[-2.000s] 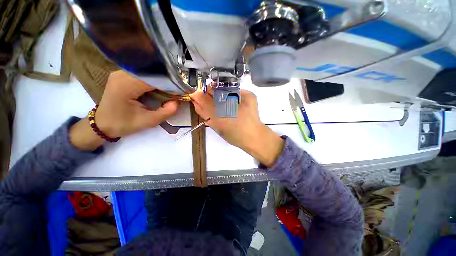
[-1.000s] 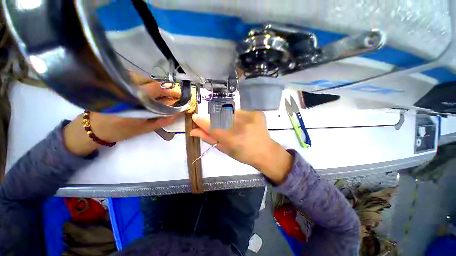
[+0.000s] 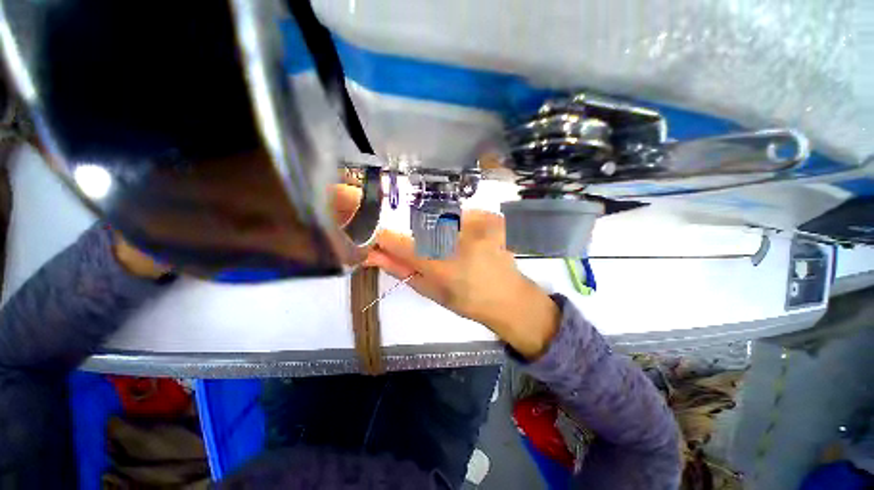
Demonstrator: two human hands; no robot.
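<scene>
A narrow brown strip [image 3: 366, 321] runs from the needle area over the table's front edge. My right hand [image 3: 470, 273] is beside the needle, its fingertips at the strip's upper end, with a thin silver sliver [image 3: 388, 292] sticking out of it across the strip. The grey ridged block [image 3: 436, 232] covers part of this hand. My left hand [image 3: 139, 260] is mostly hidden behind a large shiny curved object [image 3: 192, 230]; only part near the wrist and a bit of skin by the needle show. The presser foot area [image 3: 394, 189] is partly blocked.
The white machine head [image 3: 613, 57] with a blue stripe fills the top. Snips [image 3: 581, 276] lie right of the needle, mostly covered by a grey knob [image 3: 551, 225]. A blue crate [image 3: 230, 421] with brown pieces is below the table. Brown ribbons [image 3: 704, 402] lie at lower right.
The view has moved closer to the machine head; the shiny curved object now covers most of my left hand. The snips are more hidden. My right hand stays beside the needle.
</scene>
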